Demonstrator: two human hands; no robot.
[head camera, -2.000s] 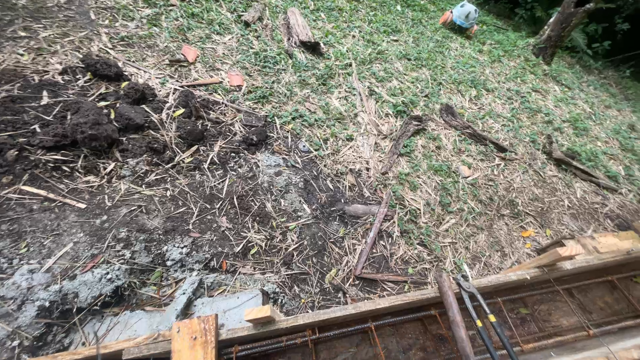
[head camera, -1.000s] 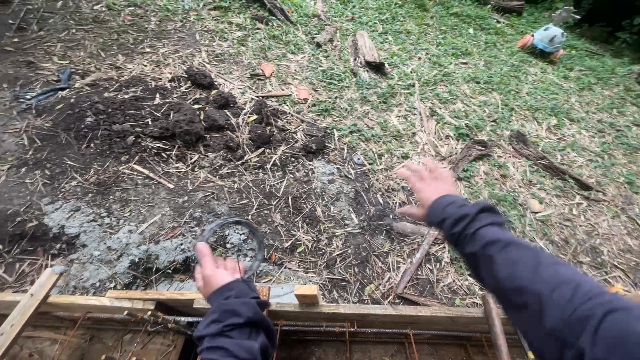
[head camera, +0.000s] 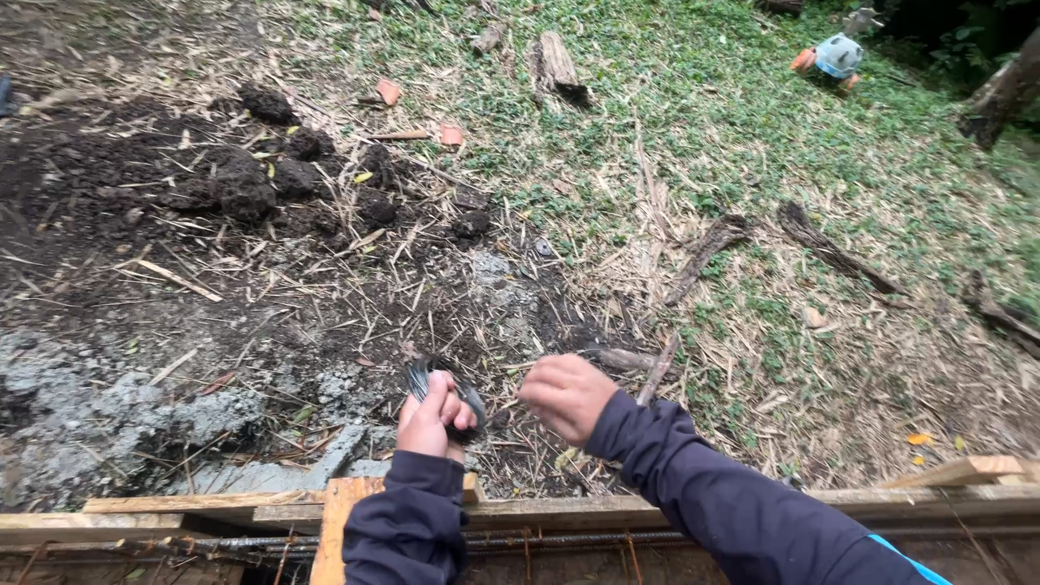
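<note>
A coil of thin dark wire (head camera: 421, 375) is gripped in my left hand (head camera: 435, 414), above the timber edge of a wooden formwork (head camera: 569, 513). My right hand (head camera: 566, 396) is just to the right of the coil, its fingers bent and close together; whether they pinch a strand of wire is too blurred to tell. Below my hands, steel reinforcing bars (head camera: 642, 536) with rusty ties run inside the formwork. My left forearm covers part of an upright wooden board (head camera: 345, 500).
Clumps of dark soil (head camera: 244, 183) and spilled grey concrete (head camera: 203, 414) lie on the ground beyond the formwork. Weathered wood pieces (head camera: 829, 244) and a blue and orange object (head camera: 837, 57) lie on the grass. A tree trunk (head camera: 1003, 93) stands at the upper right.
My right hand has moved from spread out at the right to close beside the wire coil, its fingers now bent. My left hand still holds the coil, which two seconds ago was not in view.
</note>
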